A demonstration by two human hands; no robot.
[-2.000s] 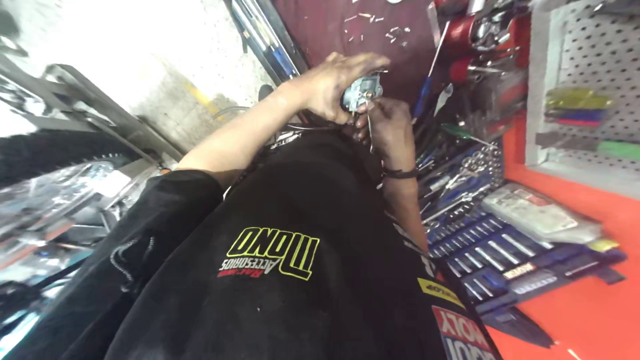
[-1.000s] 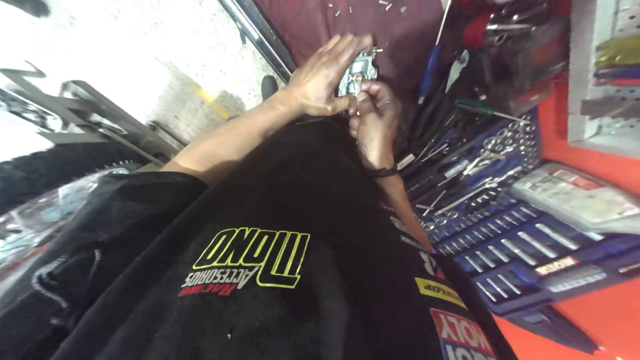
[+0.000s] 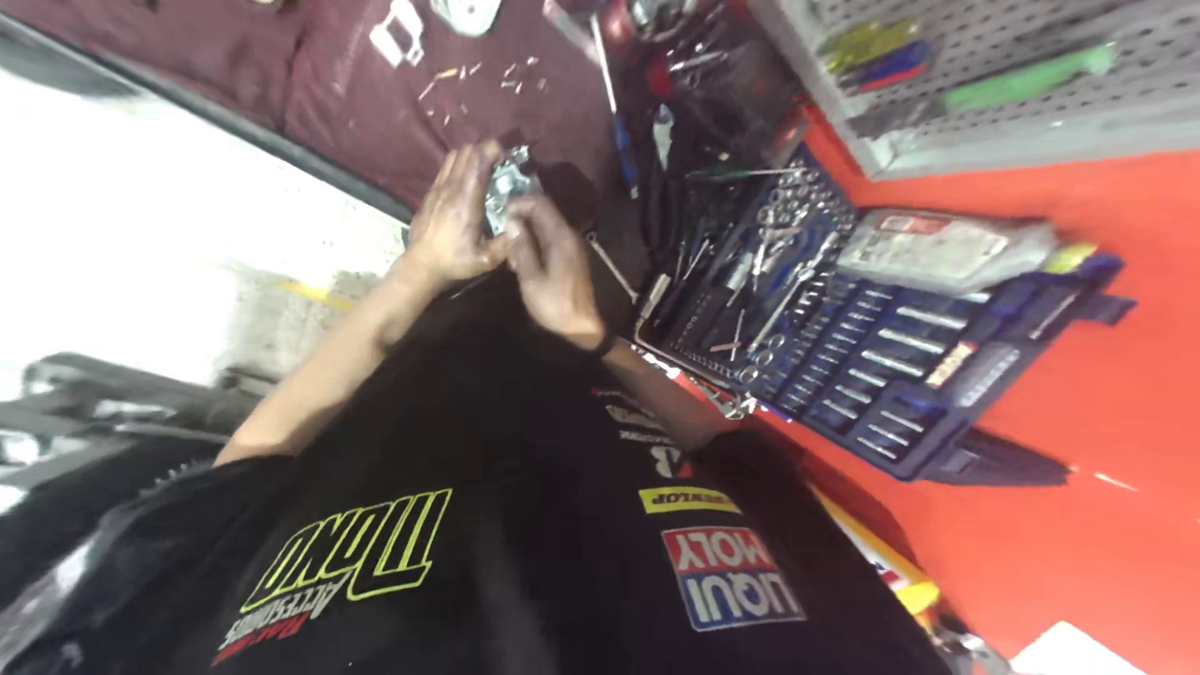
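Between my two hands is a small silvery metal part, held close to my body over the edge of a dark red padded surface. My left hand is closed around its left side, fingers pointing up. At its lower right, my right hand has bent fingers against the part; whether they also pinch something small is hidden. Above the hands, several small screws lie scattered on the dark red surface, with flat metal pieces farther up.
Right of my hands lie a blue-handled screwdriver, an adjustable wrench and an open blue tool case with sockets and bits. A plastic package rests on the case. A perforated grey metal tray stands on the orange-red surface at upper right.
The view has shifted, showing more of the red surface and the tool case. My left hand stays around the metal part, and my right hand's fingers have shifted against it.
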